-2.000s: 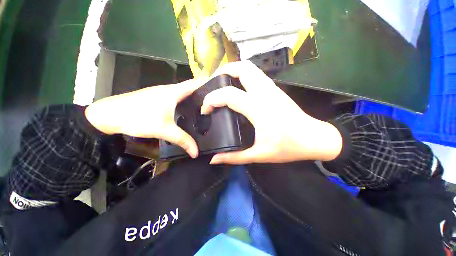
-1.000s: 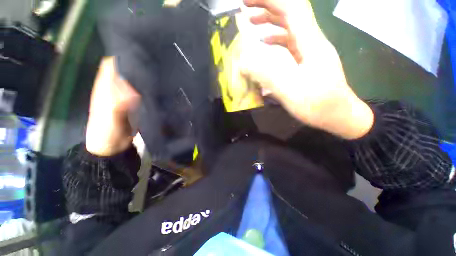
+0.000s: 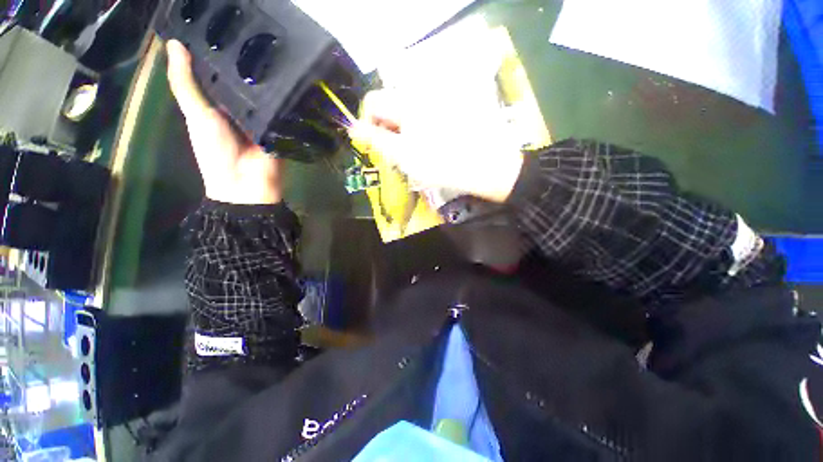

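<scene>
A black socket housing (image 3: 236,56) is held up at the upper left, its round sockets facing up and its open end towards the middle. My left hand (image 3: 226,149) supports it from below and the near side. My right hand (image 3: 442,135) is at the open end, its fingers pinching yellow and dark wires (image 3: 337,101) that come out of the housing. A small green circuit board (image 3: 362,179) hangs on the wires below my right fingers. The fixture (image 3: 393,203) with yellow-black tape lies under my right hand.
White sheets (image 3: 677,41) lie on the green bench at the upper right. More black housings (image 3: 56,198) stand at the left, past a pale edge rail (image 3: 113,212). Another socket housing (image 3: 135,370) is at the lower left. Blue plastic (image 3: 808,63) shows at the right edge.
The housing has moved from in front of my lap to the upper left, and its sockets and open end now show. My right hand has moved from the fixture to the wires.
</scene>
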